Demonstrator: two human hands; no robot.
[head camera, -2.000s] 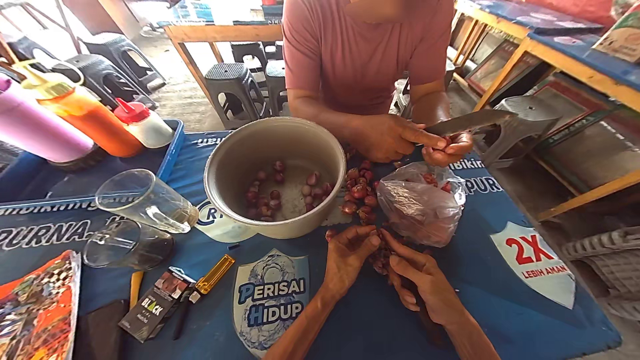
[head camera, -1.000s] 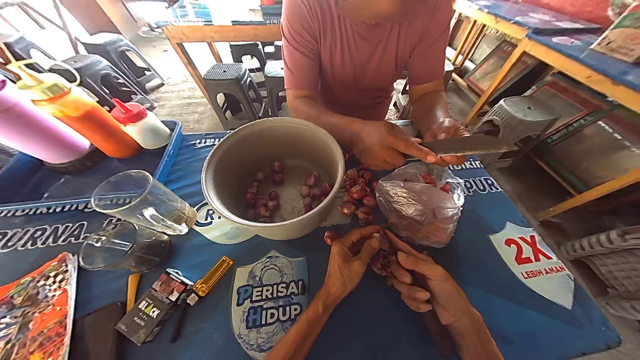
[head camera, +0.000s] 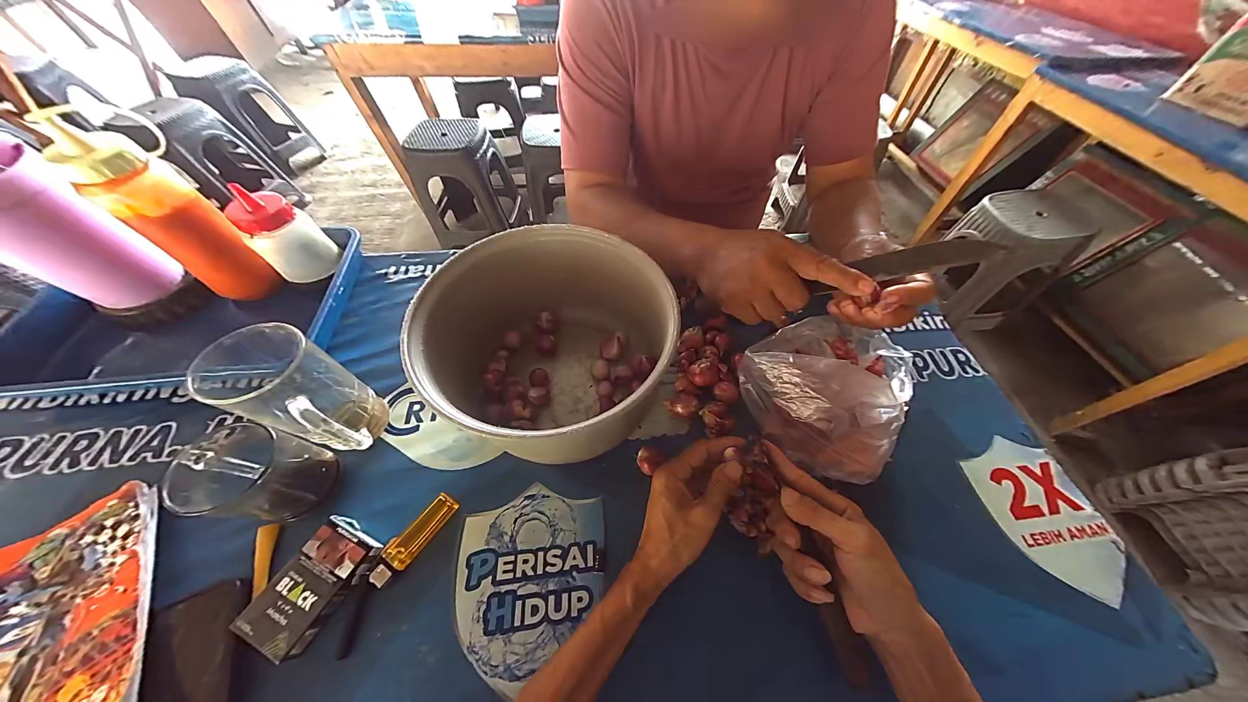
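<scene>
My left hand (head camera: 687, 507) pinches a small shallot with its fingertips at the edge of a pile of shallot skins (head camera: 751, 497). On the other side of the pile is my right hand (head camera: 838, 546), its fingers curled; a knife with a dark handle (head camera: 843, 643) lies under it, and whether it grips anything is unclear. One shallot (head camera: 650, 460) lies left of my left hand. Behind are unpeeled shallots (head camera: 707, 375) in a heap and a clear plastic bag (head camera: 829, 409) with more. The metal pot (head camera: 541, 444) holds several shallots (head camera: 517, 390).
Across the table a person (head camera: 726, 107) holds a large knife (head camera: 926, 258) and a shallot. To the left are a tilted glass mug (head camera: 283, 385), a darker mug (head camera: 249, 473), a cigarette box (head camera: 307, 590), a yellow lighter (head camera: 419, 531) and a blue tray (head camera: 341, 283) with sauce bottles.
My hands stay close together over the skins, with small finger movements. The other person's hands have shifted slightly around the large knife.
</scene>
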